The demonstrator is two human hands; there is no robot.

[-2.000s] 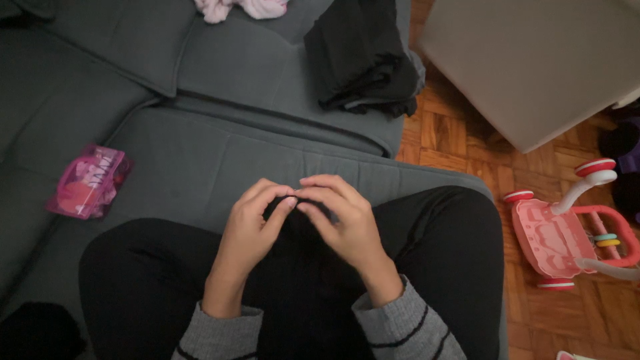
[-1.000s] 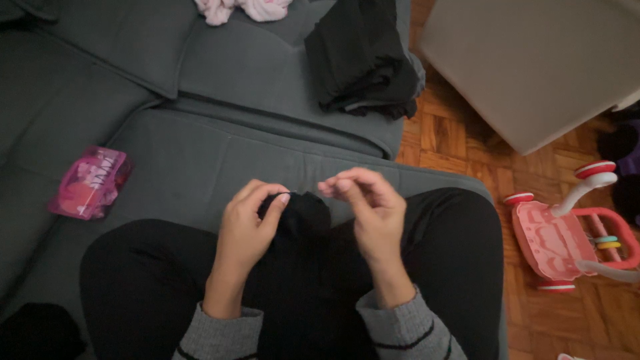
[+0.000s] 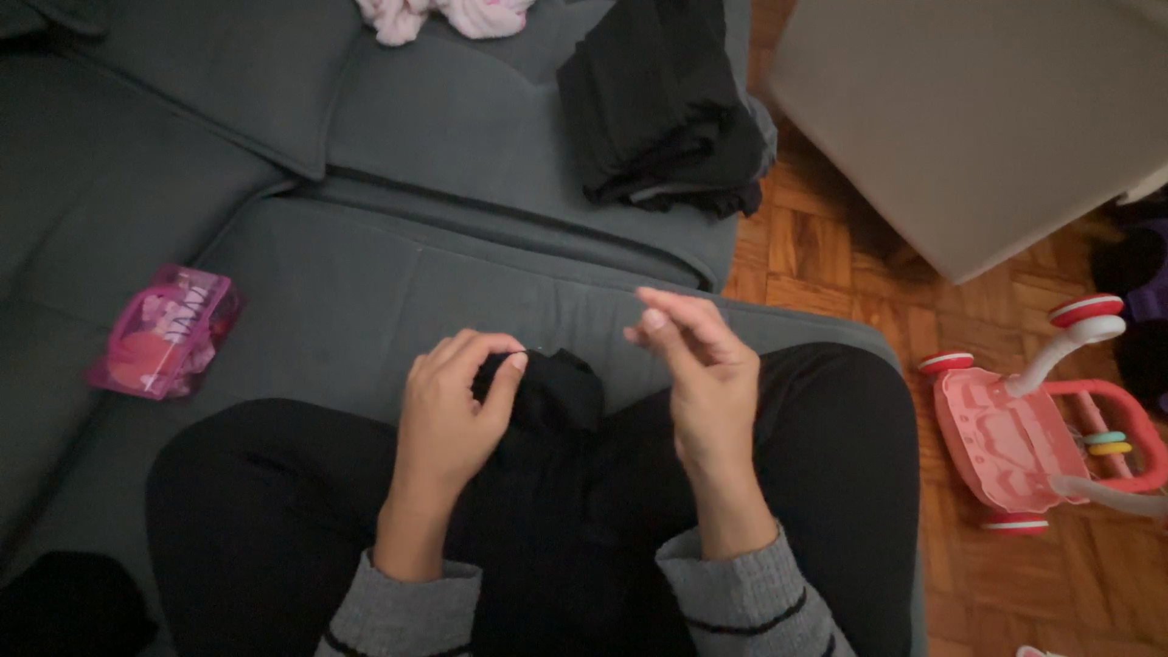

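Observation:
Above my lap, my left hand (image 3: 456,401) pinches the edge of a black cloth (image 3: 557,388) between thumb and forefinger. The cloth hangs to the right of those fingertips and blends into my black trousers, so its full shape cannot be told. My right hand (image 3: 703,374) is raised to the right of the cloth, apart from it, thumb and fingertips close together. Whether something thin, such as a thread or needle, is between them is too small to tell.
On the grey sofa (image 3: 347,255) lie a pink plastic case (image 3: 169,333), folded dark clothes (image 3: 662,100), a pale pink fabric item (image 3: 484,11) and a black item (image 3: 73,602). A pink toy walker (image 3: 1013,438) and a beige upholstered piece (image 3: 967,119) are at the right.
Two seconds ago my hands were together at the fingertips; my right hand has since moved away to the right. My left hand has stayed at the black cloth.

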